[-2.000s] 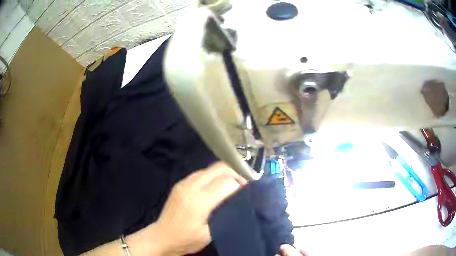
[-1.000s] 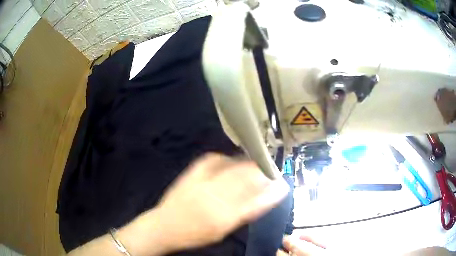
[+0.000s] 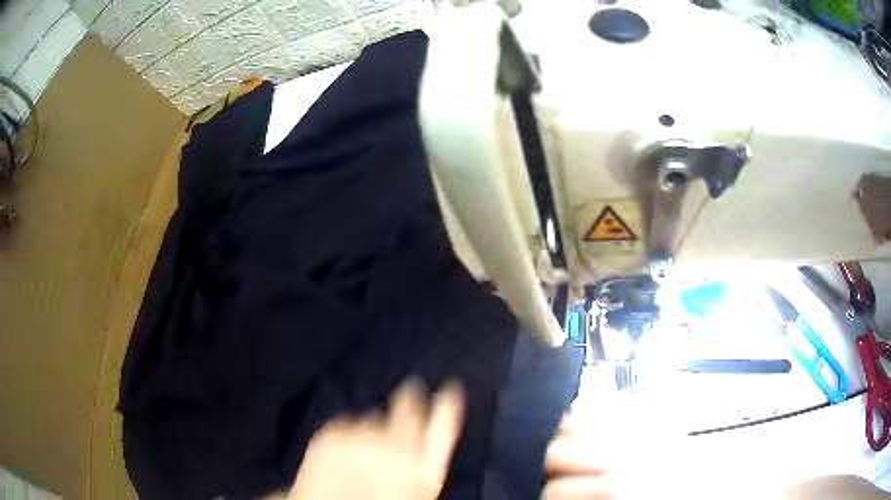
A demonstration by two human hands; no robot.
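A large black garment piece (image 3: 293, 264) is spread left of the white sewing machine (image 3: 782, 186). A slightly bluer band (image 3: 532, 391) runs along its right edge, up to the presser foot area (image 3: 620, 312). My left hand (image 3: 376, 444) is blurred and cut off by the bottom edge; it lies over the cloth with fingers apart, gripping nothing visible. My right hand (image 3: 576, 464) is blurred and partly washed out by the light. Its fingertips touch the band's right edge; whether they pinch it cannot be told.
Light-blue snips (image 3: 816, 356) and red-handled scissors (image 3: 877, 391) lie at the right. A thin dark stick (image 3: 738, 366) and a light-blue disc (image 3: 701, 296) lie by the foot. A cardboard sheet (image 3: 78, 254) stands along the left edge, before a white brick-pattern wall (image 3: 215, 44).
My left hand has moved off the band, down and left onto the garment. The band, folded over earlier, now lies flatter toward the foot. The view has shifted, so the machine sits further right.
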